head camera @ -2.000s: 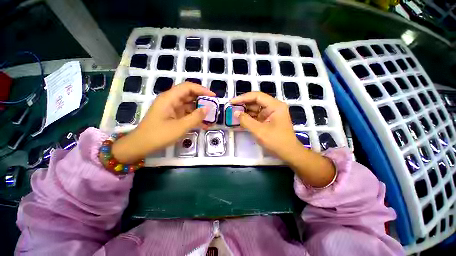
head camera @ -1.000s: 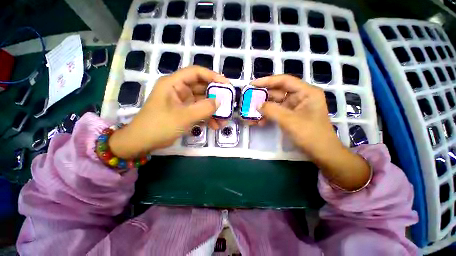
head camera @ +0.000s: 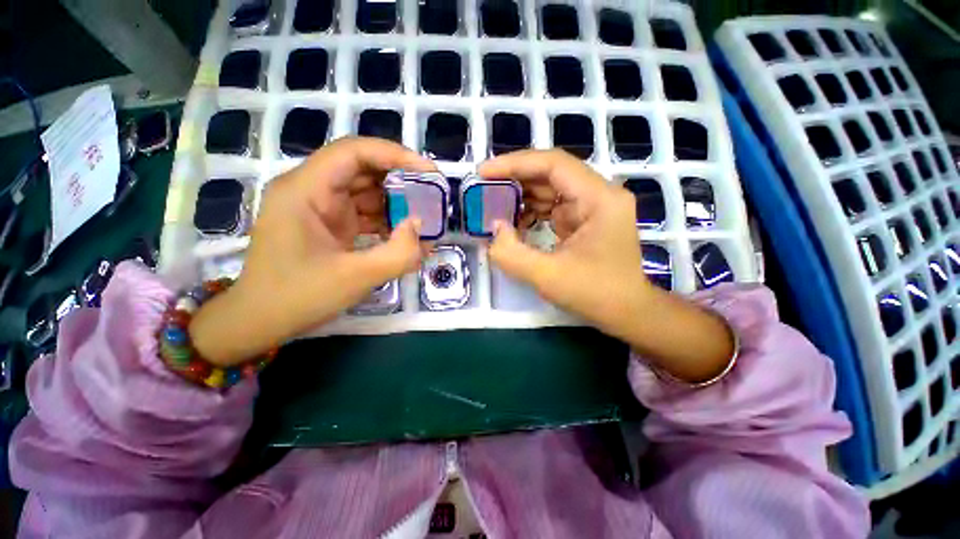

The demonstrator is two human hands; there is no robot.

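Note:
My left hand (head camera: 316, 232) holds a smartwatch (head camera: 425, 200) by its edges, thumb at the lower screen. My right hand (head camera: 574, 237) holds a second smartwatch (head camera: 491, 205) the same way. The two watches are side by side with a small gap, upright, screens towards me. Both screens are lit, with a teal band at left and a pale pinkish area at right. They are above the white foam tray (head camera: 421, 320), whose pockets hold many dark-faced watches. In the front row a watch lies back up (head camera: 444, 276), silver with a dark round centre. My hands hide some pockets.
At right, another filled white tray (head camera: 895, 463) tilts beside a blue layer (head camera: 858, 421). At left lie a paper slip with red handwriting (head camera: 82, 174) and several loose watches (head camera: 97, 279). Green bench surface (head camera: 453, 384) shows before the tray. A pale metal post (head camera: 137, 37) stands at upper left.
The view has shifted, so trays and hands appear further left than a second ago. Both hands still hold their watches. The left watch's colour band looks wider and its pale area dimmer.

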